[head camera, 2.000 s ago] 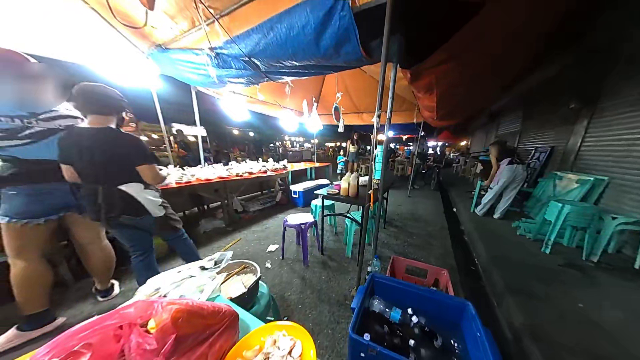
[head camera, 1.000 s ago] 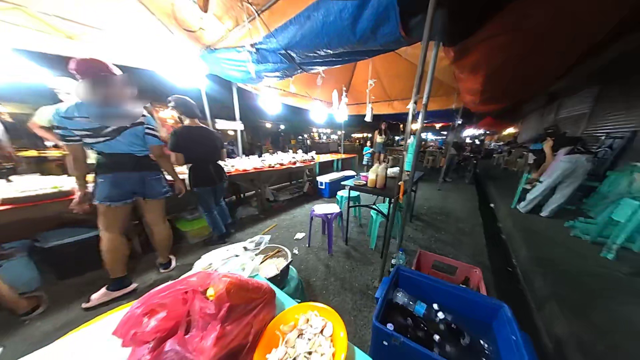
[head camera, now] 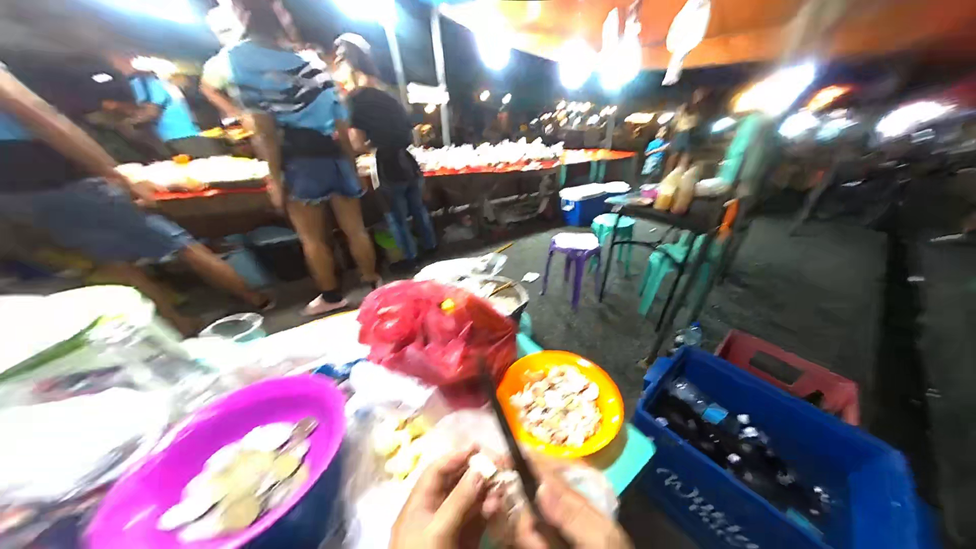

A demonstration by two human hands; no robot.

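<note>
Low in the frame, my left hand (head camera: 446,499) pinches a small pale piece of food (head camera: 488,469), blurred. Beside it on the right, my right hand (head camera: 572,507) grips a knife (head camera: 507,427) whose dark blade points up and away, against or just over the food. Just beyond my hands stands an orange plastic bowl (head camera: 614,408) of chopped pale pieces. A red plastic bag (head camera: 435,328) lies behind them. Left of my hands are a clear bag of yellowish pieces (head camera: 400,442) and a magenta basin (head camera: 324,404) holding pale slices.
A blue crate (head camera: 877,473) of bottles stands at the right, with a red crate (head camera: 831,381) behind it. Plastic bags (head camera: 84,412) cover the table's left side. A purple stool (head camera: 576,244) and green stools stand beyond. Several people stand by a long food table (head camera: 457,183).
The view has swung left and down. Both my hands, the knife and the magenta basin are now in view. Another person shows at the far left.
</note>
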